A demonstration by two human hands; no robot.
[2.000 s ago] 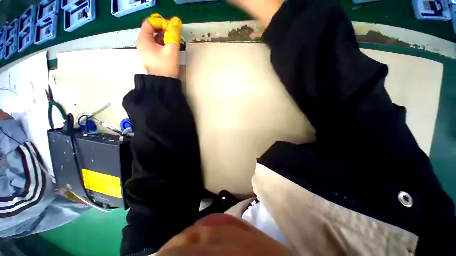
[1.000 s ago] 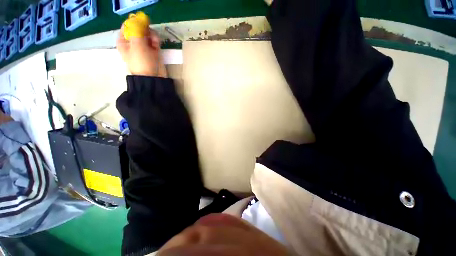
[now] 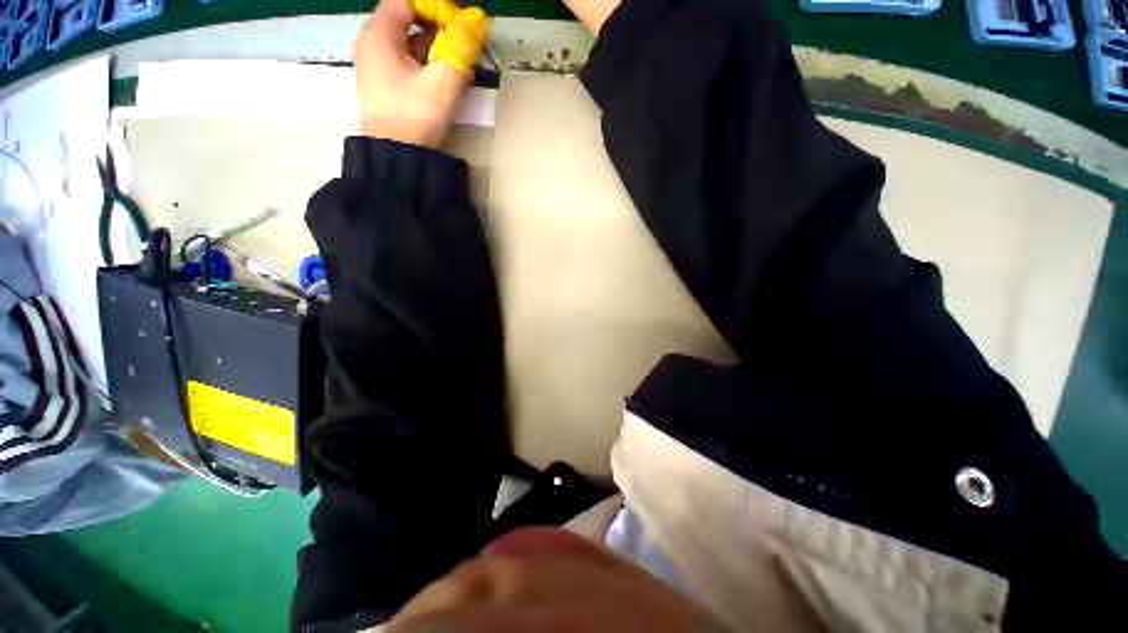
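My left hand (image 3: 414, 68) is at the top edge of the picture, over the pale metal edge of the conveyor. Yellow finger cots (image 3: 458, 37) cover its fingertips, which are bent towards each other. A thin dark sliver shows beside them, too small to tell what it is or whether it is held. My right hand (image 3: 591, 10) is mostly cut off by the top edge; only a bit of skin near the sleeve shows, and its fingers are out of the picture.
Light-blue cases (image 3: 1021, 21) lie on the dark green belt at upper right and upper left. A beige sheet (image 3: 594, 247) covers the bench. At left stand a black box (image 3: 241, 371) with a yellow label, dark pliers (image 3: 120, 210) and blue pieces (image 3: 312, 272). A person's striped sleeve (image 3: 50, 371) shows at far left.
My left hand moved left, then back right and up to the picture's top edge, its cots now apart from the wrist blur. The view has shifted, with more cases showing at upper right.
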